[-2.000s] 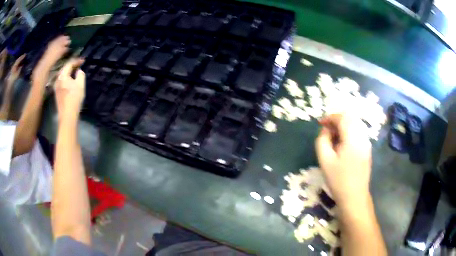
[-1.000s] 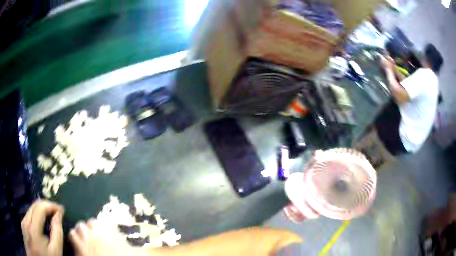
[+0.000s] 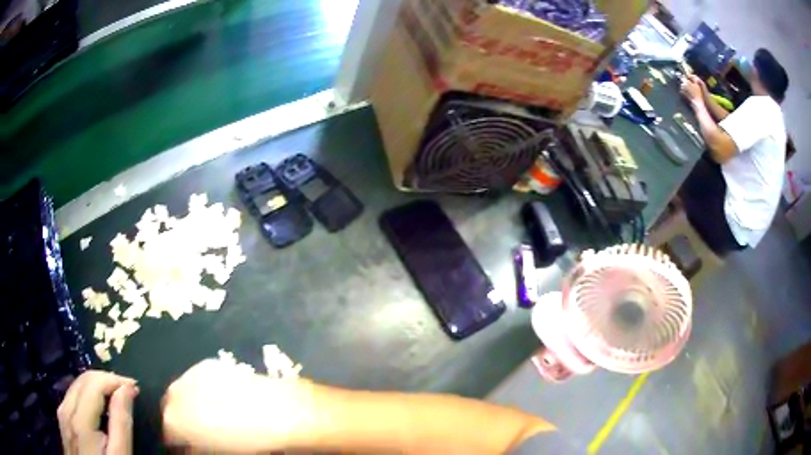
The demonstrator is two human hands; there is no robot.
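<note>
A heap of cream-white pads (image 3: pixel 173 258) lies on the dark green bench mat. A second heap (image 3: pixel 277 361) is mostly hidden behind my right hand and forearm. My left hand (image 3: pixel 98 413) is at the lower left, cut off by the bottom edge, fingers bent, beside the black blister tray (image 3: pixel 36 293). My right hand (image 3: pixel 209 407) is bare and overexposed over the near heap. Its fingertips are not clear, and whether either hand holds anything cannot be told.
Two dark phone housings (image 3: pixel 298 200), a smartphone (image 3: pixel 442 267), a purple pen (image 3: pixel 525 275), a small black case (image 3: pixel 542 229) and a pink fan (image 3: pixel 614 311) lie rightward. Behind are a black fan (image 3: pixel 480 149), a cardboard box (image 3: pixel 507 62) and a seated person (image 3: pixel 747 151).
The view has swung right, leaving most of the tray out of the picture. My right hand has moved from the far heap to the near one, and my left hand is now close to it.
</note>
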